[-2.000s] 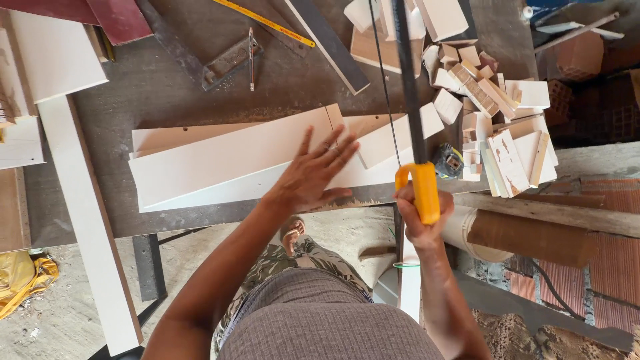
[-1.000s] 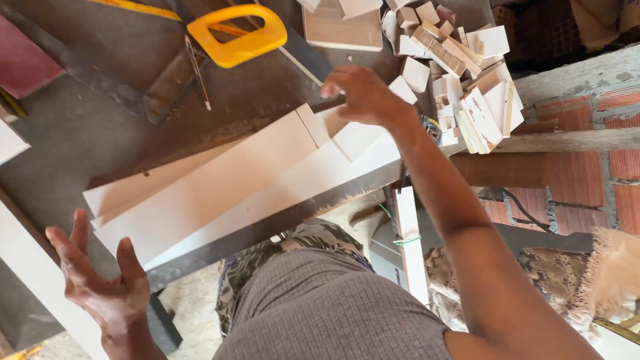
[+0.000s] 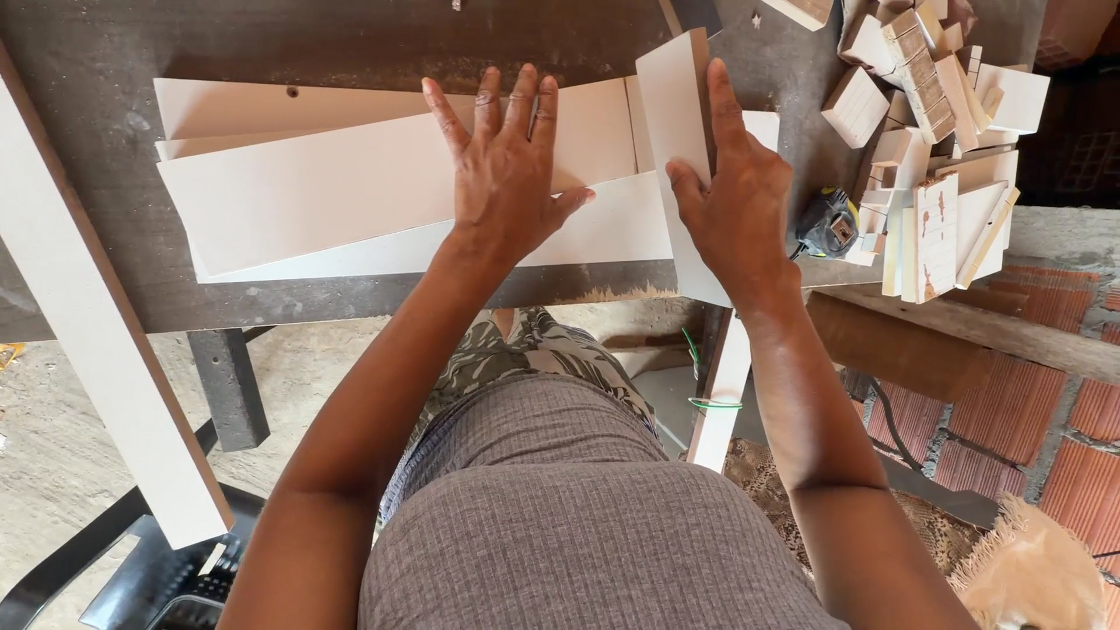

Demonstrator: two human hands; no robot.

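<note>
My left hand (image 3: 506, 179) lies flat with fingers spread on a long white board (image 3: 332, 188), which rests at a slant over other white boards on the table. A thin line crosses that board near its right end. My right hand (image 3: 739, 188) grips a shorter white board (image 3: 678, 149) by its right edge, thumb on its face and index finger along the side. This piece lies across the right end of the boards, its lower end past the table's front edge. A tape measure (image 3: 827, 223) sits just right of my right hand.
Small wood offcuts (image 3: 941, 192) are heaped at the table's right side. A long white board (image 3: 96, 289) juts over the front edge at the left. Below are a dark table leg (image 3: 229, 389) and a black chair (image 3: 157, 569); a brick wall (image 3: 989, 411) stands at the right.
My left hand, raised at the left a second ago, is now down on the boards. My right hand now holds the short board. Earlier, it held a yellow-handled saw, later seen lying on the table.
</note>
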